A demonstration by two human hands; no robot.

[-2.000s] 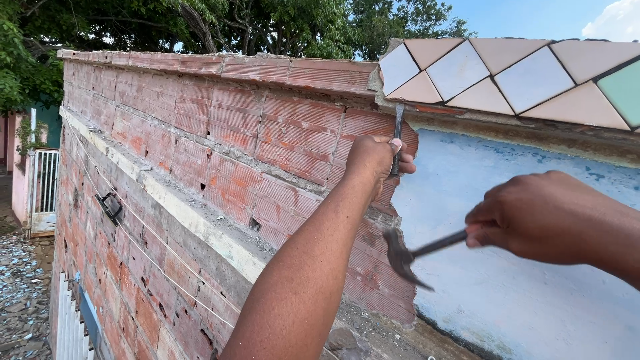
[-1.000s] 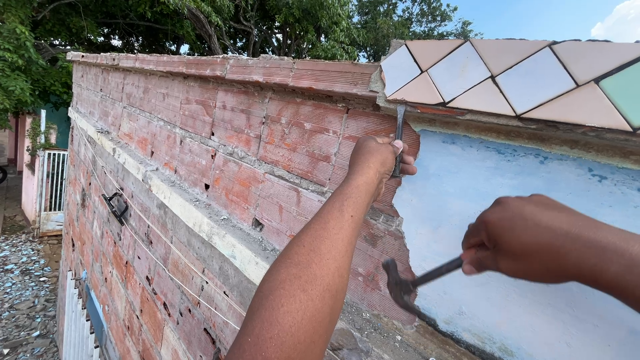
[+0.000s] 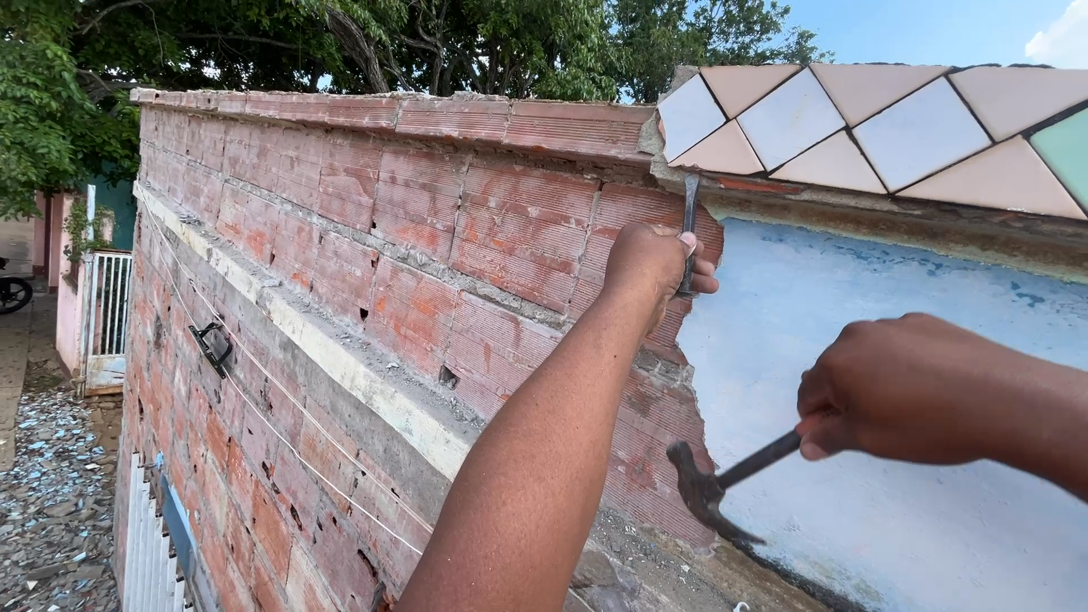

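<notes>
My left hand [image 3: 653, 268] grips a flat metal chisel [image 3: 690, 212], held upright with its tip against the underside of the tiled coping [image 3: 799, 127], near the coping's broken left end. My right hand [image 3: 884, 387] holds a claw hammer [image 3: 701, 493] by its dark handle, lower down and to the right, in front of blue painted plaster [image 3: 858, 340]. The hammer head is apart from the chisel. Exposed hollow clay bricks [image 3: 527, 229] show left of the plaster's ragged edge, behind my left hand.
A mortar-covered ledge [image 3: 323, 344] runs along the brick wall. Thin cables and a black bracket [image 3: 212, 348] hang below it. Rubble [image 3: 55, 501] covers the ground far below at left, near a white metal gate [image 3: 109, 314]. Trees [image 3: 476, 51] rise behind the wall.
Both hands keep hold of the chisel and hammer. The chisel stays under the coping's edge, and the hammer remains low beside the plaster edge.
</notes>
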